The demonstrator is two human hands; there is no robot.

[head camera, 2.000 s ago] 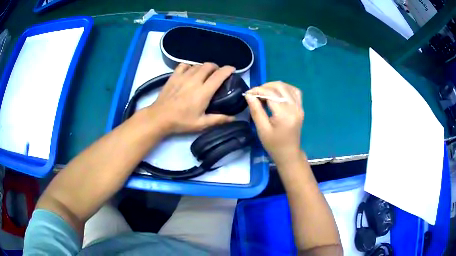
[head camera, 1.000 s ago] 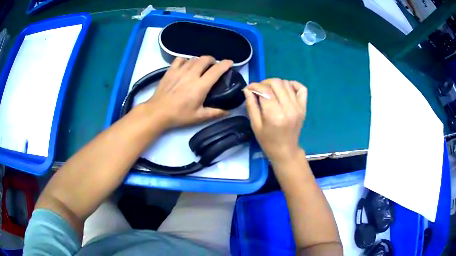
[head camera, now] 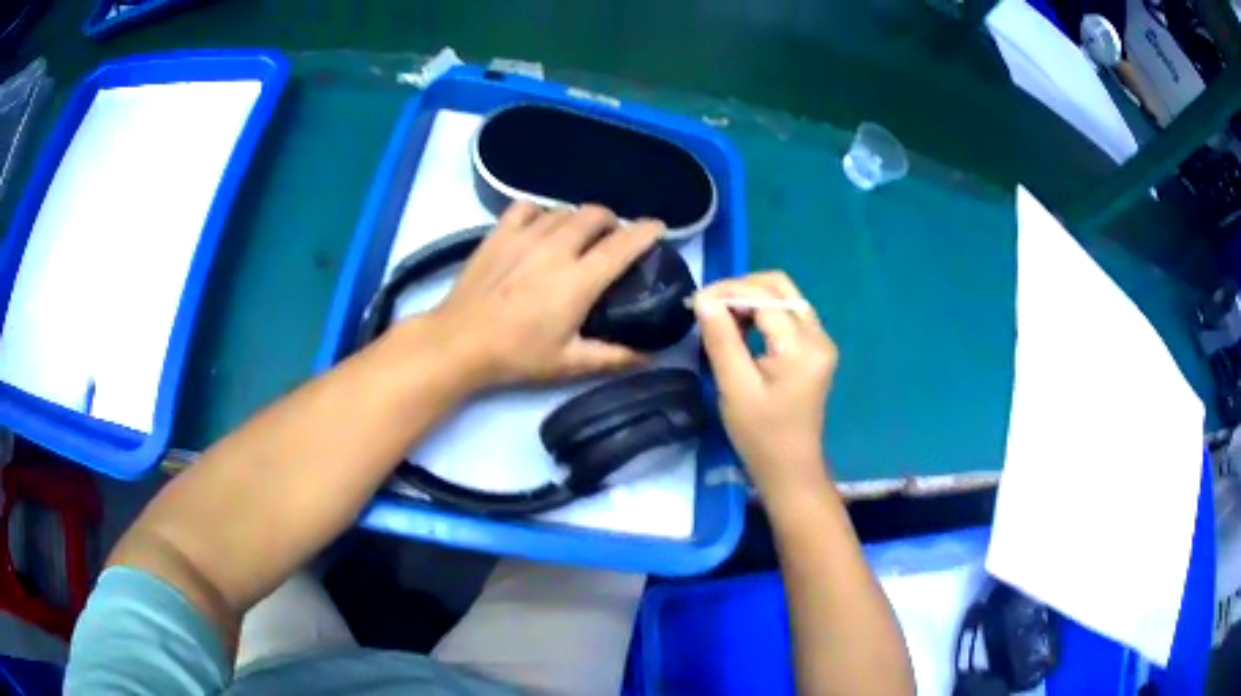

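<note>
Black headphones (head camera: 619,422) lie in a blue work tray (head camera: 544,547) lined with a white sheet. My left hand (head camera: 544,292) is bare and holds the upper earcup (head camera: 651,299), with the fingers over its far side and the thumb on its near side. My right hand (head camera: 776,360) pinches a thin white stick (head camera: 755,302) like a pen, its tip at the right edge of that earcup. The lower earcup rests on the liner, untouched. A black rounded oblong with a silver rim (head camera: 599,161) lies at the tray's far end.
A small clear cup (head camera: 875,157) stands beyond my right hand. A white-lined blue tray (head camera: 252,204) is at left. At right, a large white sheet (head camera: 1096,435) overlaps a deeper blue bin (head camera: 721,639) with black headphones. A red stool (head camera: 48,544) is at lower left.
The whole view has shifted, so the bench things sit lower and slightly to the right. The stick now lies flatter in my right hand. My left hand keeps its hold on the upper earcup.
</note>
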